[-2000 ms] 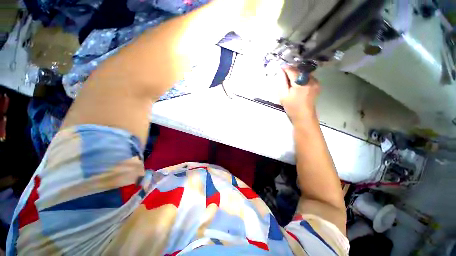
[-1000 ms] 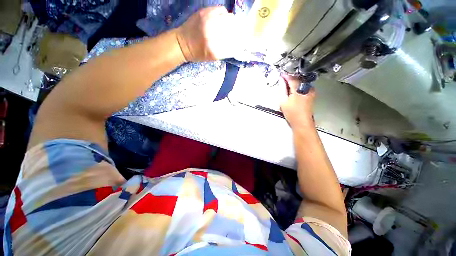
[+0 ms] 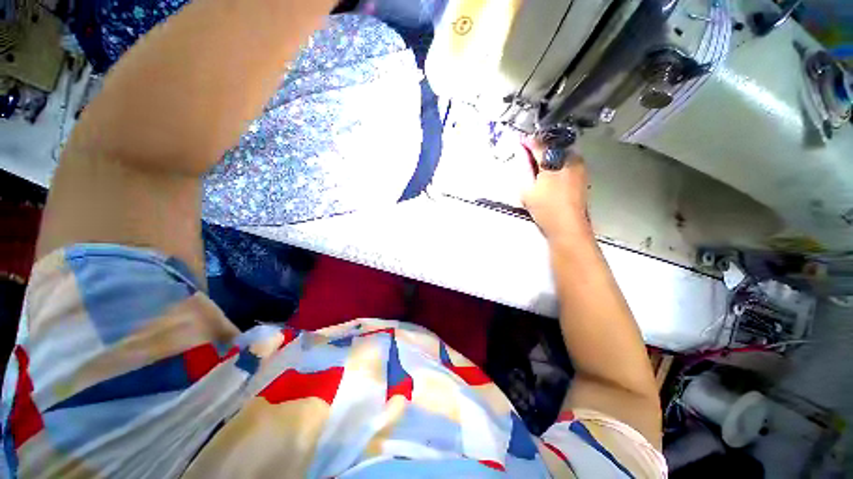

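A light blue-grey floral fabric piece (image 3: 318,140) lies on the white table left of the needle, nearly white under the lamp. A plain dark fabric strip (image 3: 428,145) shows along its right edge. My left forearm crosses the upper left; my left hand is beyond the top edge. My right hand (image 3: 558,195) is beside the presser foot and needle area (image 3: 505,129), at the dark ribbed knob (image 3: 555,150). Its fingertips are partly hidden by the knob. A small reddish sliver shows at the fingers; I cannot tell whether they hold it.
The cream sewing machine head (image 3: 477,51) and arm fill the upper right. Dark floral fabric (image 3: 117,28) is heaped at the upper left, and more (image 3: 238,271) hangs below the table edge. A white spool (image 3: 744,418) is at the lower right, below a metal mechanism (image 3: 772,318).
My left hand has moved up and out of the picture. The light floral piece now lies spread wider left of the needle. My right hand stays by the knob.
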